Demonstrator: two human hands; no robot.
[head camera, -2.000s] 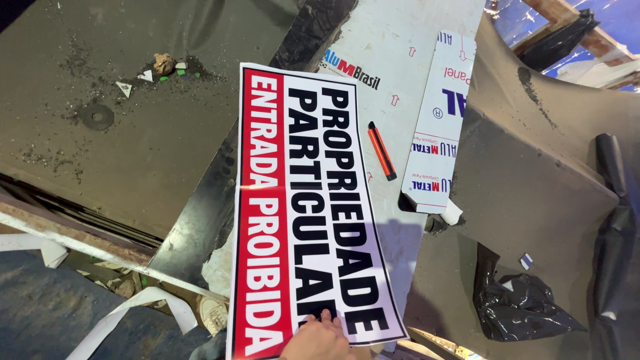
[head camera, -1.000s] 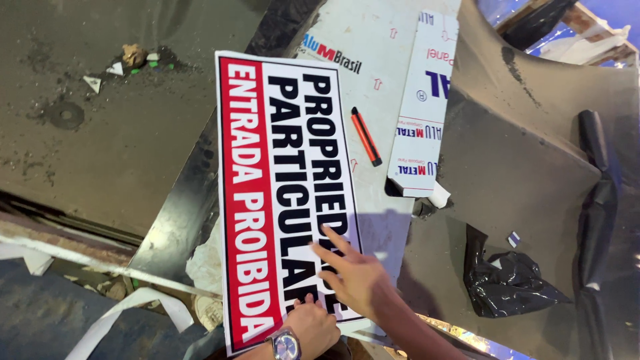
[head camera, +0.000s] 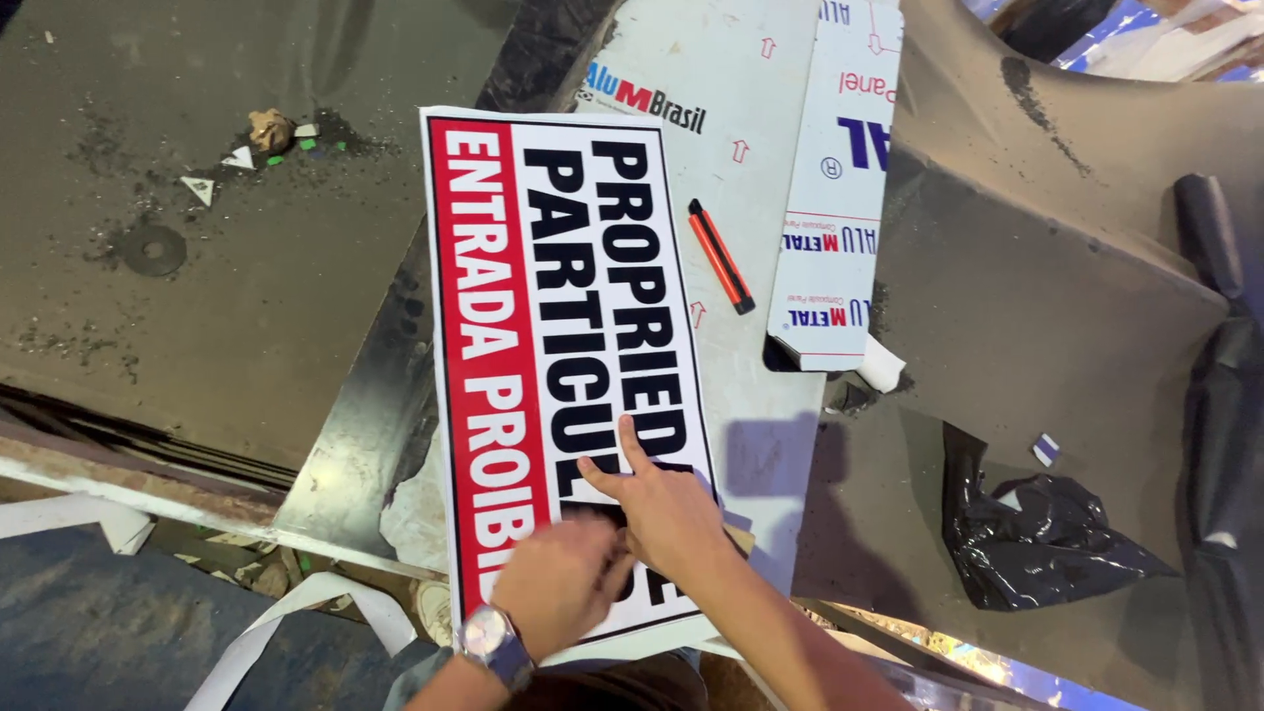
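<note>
A sign panel (head camera: 612, 395) in white and red with large lettering lies flat, partly over a pale composite panel (head camera: 750, 395). My right hand (head camera: 671, 509) rests over its lower part, index and middle fingers spread and the others curled. Close beside it is my left hand (head camera: 563, 578), blurred and wearing a wristwatch at the wrist; whether it holds anything is not visible. An orange and black utility knife (head camera: 721, 257) lies on the pale panel, right of the sign. A small tan piece (head camera: 739, 538) shows partly behind my right wrist.
A narrow printed panel offcut (head camera: 834, 197) lies right of the knife. Black plastic (head camera: 1037, 543) sits on the grey surface at right. Stone-like debris (head camera: 270, 130) and white scraps lie upper left. White strips (head camera: 296, 612) hang near the lower left edge.
Two seconds ago only one hand showed, at the sign's lower edge; now both are over the sign. Since the last earlier frame my left hand has moved closer to my right and is blurred.
</note>
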